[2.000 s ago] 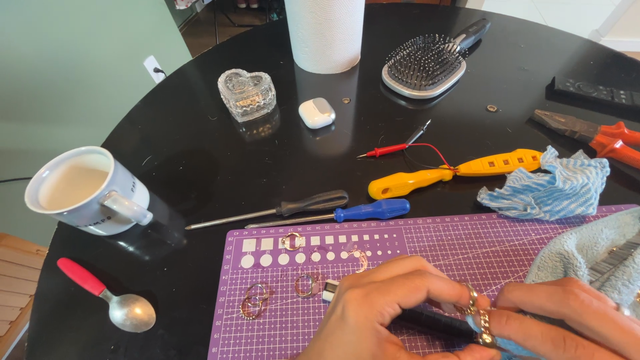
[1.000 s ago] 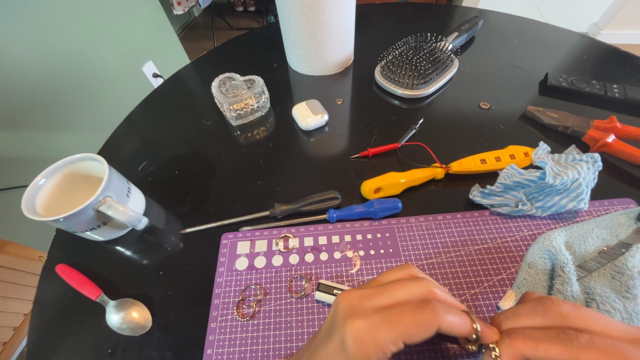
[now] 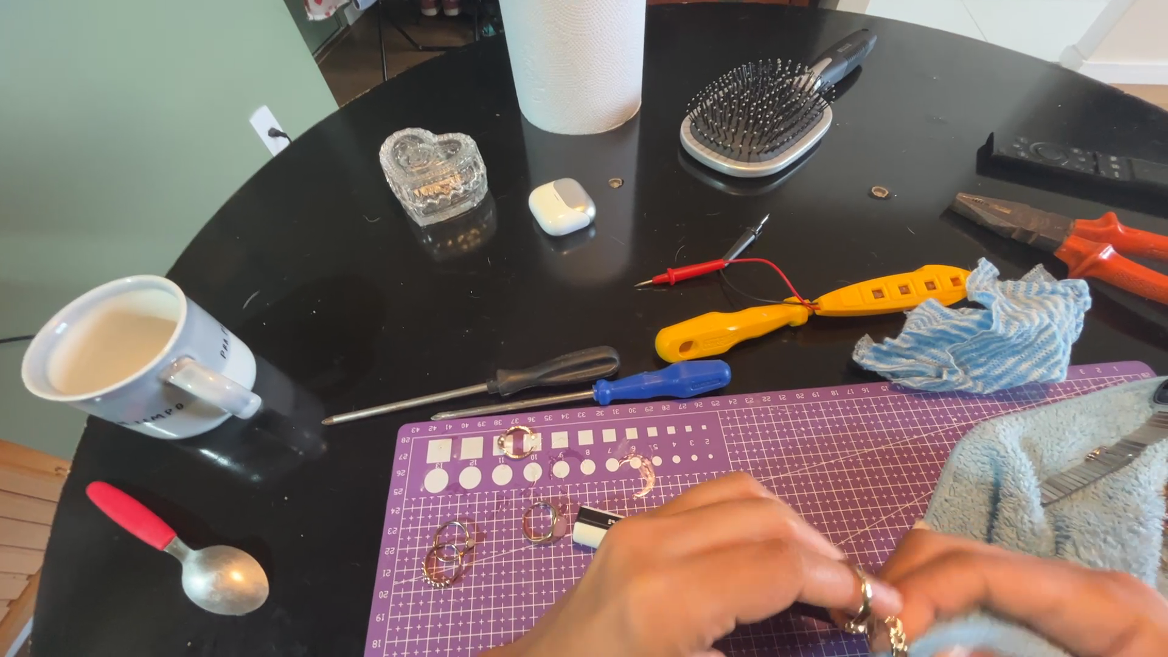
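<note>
My left hand (image 3: 721,570) is low over the purple cutting mat (image 3: 776,438), its fingertips pinching a ring (image 3: 861,602). My right hand (image 3: 1022,593) meets it from the right, fingers closed at a chain-like metal piece (image 3: 894,635) just below that ring; whether the two are joined I cannot tell. A small black-and-white block (image 3: 593,526) lies by my left knuckles. Several loose rings lie on the mat, among them one on the printed squares (image 3: 517,443) and one lower down (image 3: 541,523). A light blue cloth (image 3: 1013,456) with a grey comb-like strip (image 3: 1113,456) lies beside my right hand.
Behind the mat lie a black screwdriver (image 3: 557,370), a blue screwdriver (image 3: 666,381), a yellow tester (image 3: 730,333), a striped cloth (image 3: 995,333) and pliers (image 3: 1104,251). Farther off are a hairbrush (image 3: 757,119), paper roll (image 3: 579,64), white earbud case (image 3: 561,206) and glass heart box (image 3: 436,178). A mug (image 3: 137,356) and spoon (image 3: 224,579) stand left.
The dark, long object under my hands two seconds ago is now mostly out of sight. My hands have moved slightly lower and stay close together.
</note>
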